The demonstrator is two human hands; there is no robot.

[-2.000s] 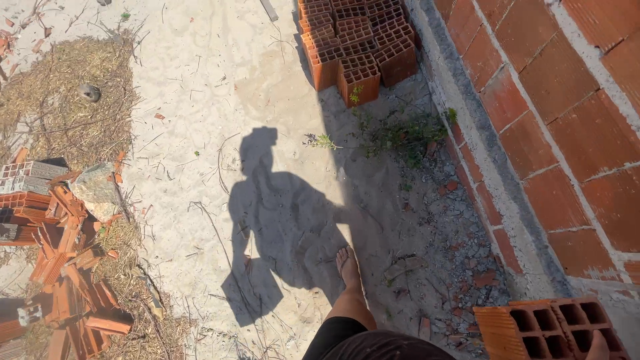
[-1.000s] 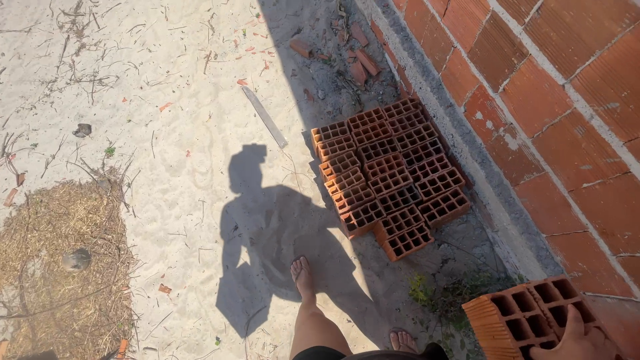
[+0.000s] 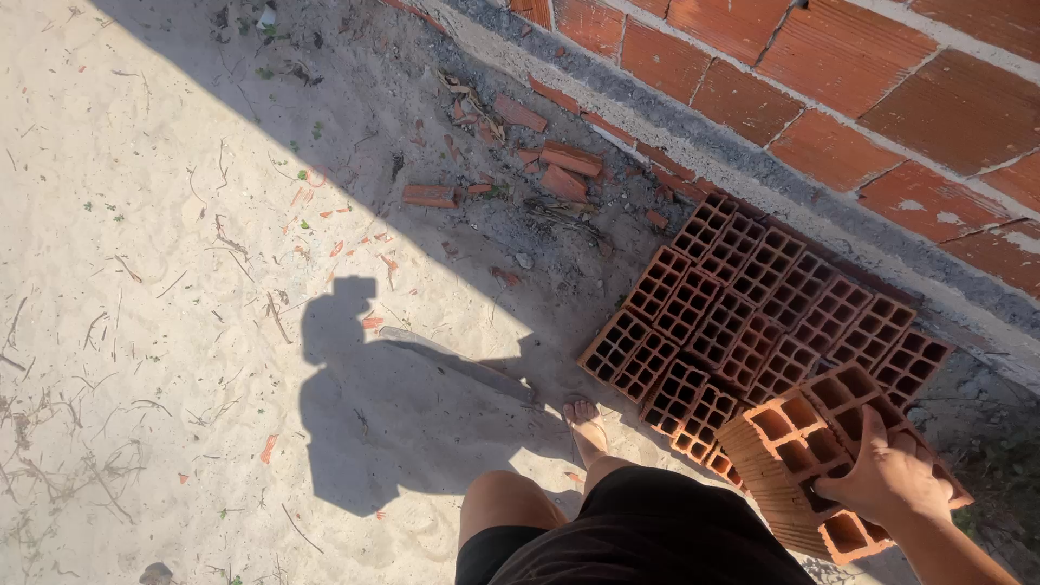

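Hollow clay bricks (image 3: 780,479) hang from my right hand (image 3: 890,471) at the lower right, its fingers hooked into their open cells. They look like two bricks side by side, though the hand covers part of them. Just beyond, a stack of hollow clay bricks (image 3: 719,317) stands on the ground with the cells facing up, and the held bricks overlap its near edge in view. My left hand is out of the frame; only my body's shadow (image 3: 349,406) shows on the sand at that side.
A brick wall (image 3: 837,154) on a concrete footing (image 3: 699,154) runs diagonally along the right. Broken brick pieces (image 3: 565,183) and dry leaves lie near its foot. A long flat strip (image 3: 455,361) lies on the sand by my bare foot (image 3: 587,426). Twigs are scattered at left.
Walking has brought the brick stack from farther ahead to beside my legs, and the view has turned. My right hand and the bricks it holds show more fully, farther into the frame.
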